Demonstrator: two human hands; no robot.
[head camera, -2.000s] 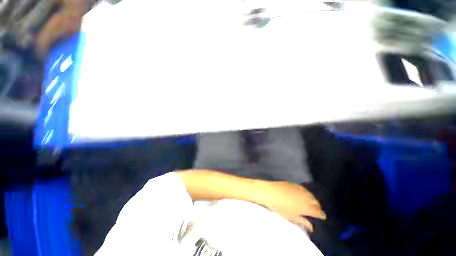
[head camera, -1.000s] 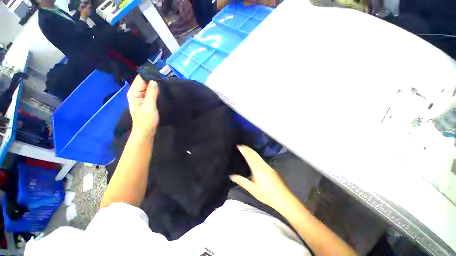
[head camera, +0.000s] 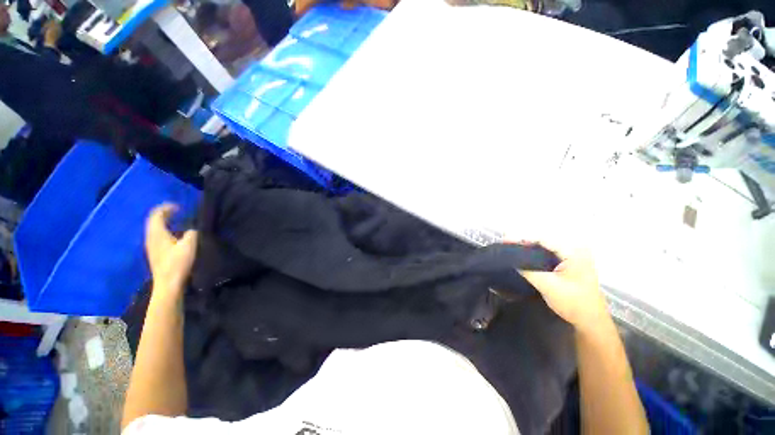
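Note:
A large black garment piece (head camera: 314, 246) lies bunched across my lap, its upper fold running along the front edge of the white machine table. My right hand (head camera: 571, 287) pinches the fold's right end at the table edge. My left hand (head camera: 172, 246) is at the garment's left side, slightly blurred, with thumb and fingers apart; it holds nothing that I can see. A small shiny spot shows on the cloth near my right hand.
The white table (head camera: 476, 110) has a ruler strip on its front edge. The sewing machine (head camera: 722, 93) stands at the right. A ridged blue plastic piece (head camera: 285, 81) adjoins the table's left end. A blue crate (head camera: 102, 238) is at the left. A person in dark clothes is at the upper left.
My right hand has moved right and taken hold of the cloth, now stretched along the table edge. My left hand has let go and moved down and left. The view has shifted, showing the machine.

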